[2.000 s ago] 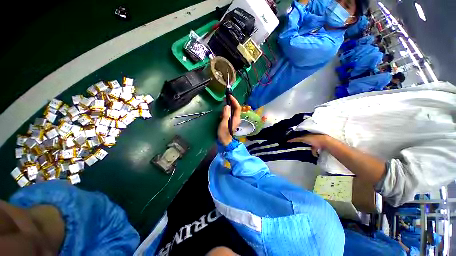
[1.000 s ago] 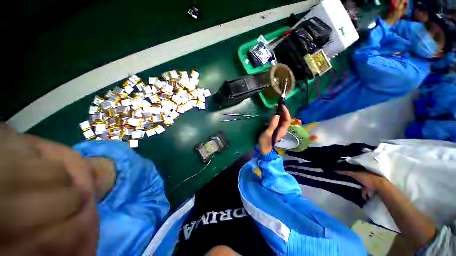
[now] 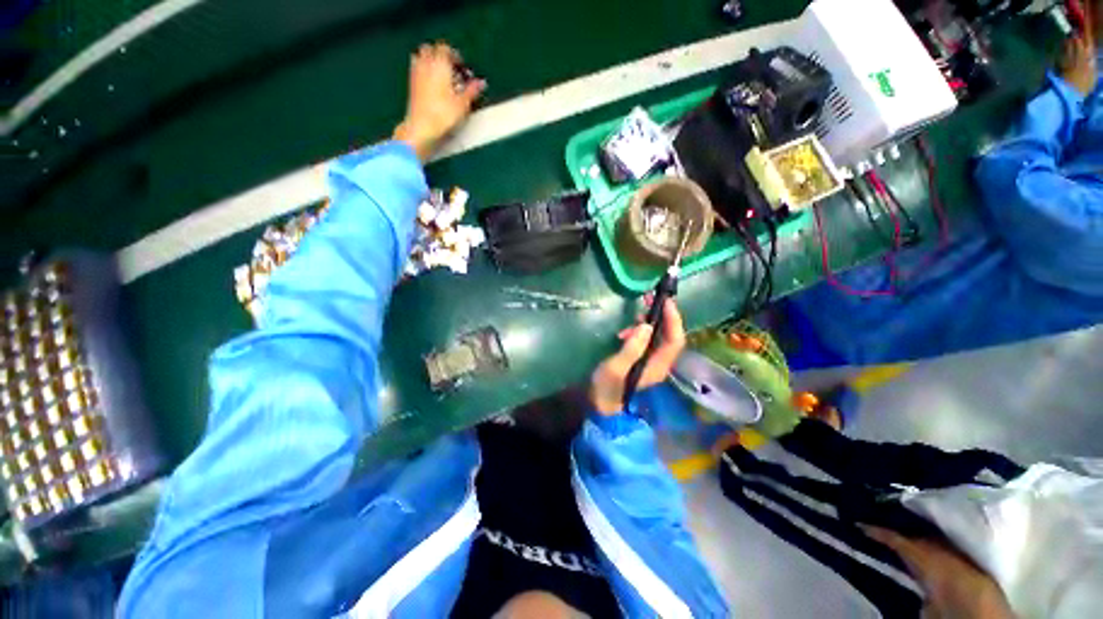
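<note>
My left hand [image 3: 438, 99] is stretched over the dark green belt, with its fingers closed around a small dark unit [image 3: 461, 76], partly hidden by them. My right hand [image 3: 639, 363] holds the soldering iron [image 3: 657, 310] like a pencil, its pale tip at the round brown pot [image 3: 669, 223]. The grey-brown fixture [image 3: 467, 360] lies flat on the bench between my arms. Thin metal tweezers [image 3: 550, 300] lie beyond it. The loose pile of white cells with yellow-orange ends [image 3: 445, 232] is partly covered by my left sleeve.
A green tray [image 3: 633, 275] holds the pot and station items. A black block [image 3: 536, 231] stands beside it, a white box [image 3: 881, 73] behind. Clear trays with rows of cells [image 3: 51, 393] are at far left. A green-cased fan [image 3: 740, 377] is at the bench edge; a person's blue sleeve [image 3: 1040, 181] is at right.
My left hand has moved from close in front of the camera out over the belt and onto a small dark unit. My right hand still holds the iron at the pot. The view has shifted.
</note>
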